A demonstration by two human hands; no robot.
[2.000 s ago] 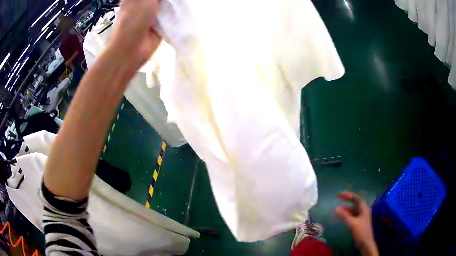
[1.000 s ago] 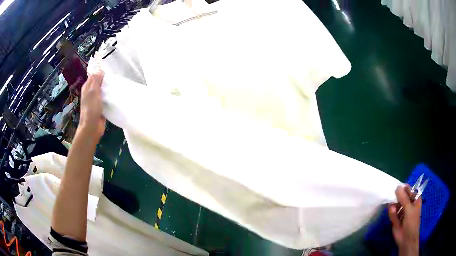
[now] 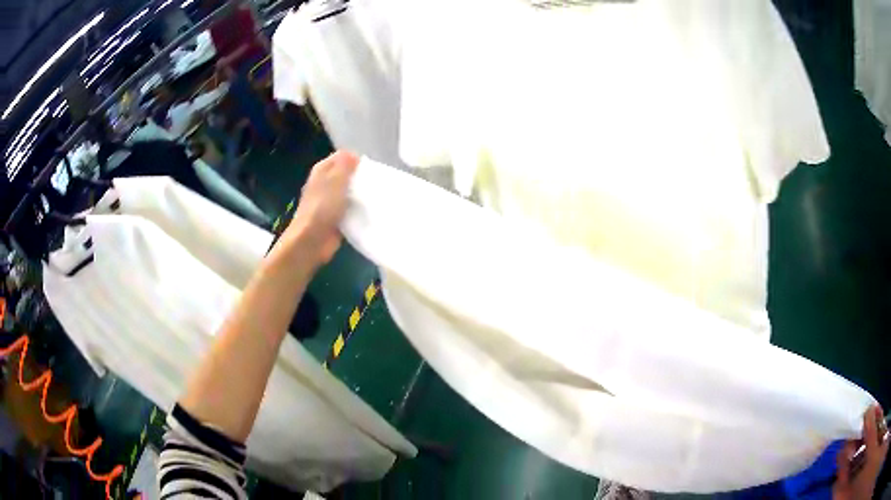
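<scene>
A white short-sleeved garment (image 3: pixel 606 195) hangs in front of me, its lower part pulled up and stretched sideways between my hands. My left hand (image 3: pixel 327 205) grips one end of the stretched edge at the centre left. My right hand (image 3: pixel 865 459) holds the other end at the far right, partly cut off by the picture's edge. Small silver thread snips (image 3: pixel 860 450) show in part in my right hand. The garment's neckline is cut off at the top.
More white garments (image 3: pixel 166 303) hang on dark hangers at left. An orange coiled hose (image 3: pixel 66 415) is at lower left. A blue basket (image 3: pixel 816 479) shows partly behind the garment at lower right. Yellow-black tape (image 3: pixel 354 322) crosses the green floor. Another white garment (image 3: pixel 872 59) hangs at top right.
My right hand, low and off the garment two seconds ago, took hold of its lower edge, and the fabric was spread between both hands. The view has since turned left, shifting everything rightward.
</scene>
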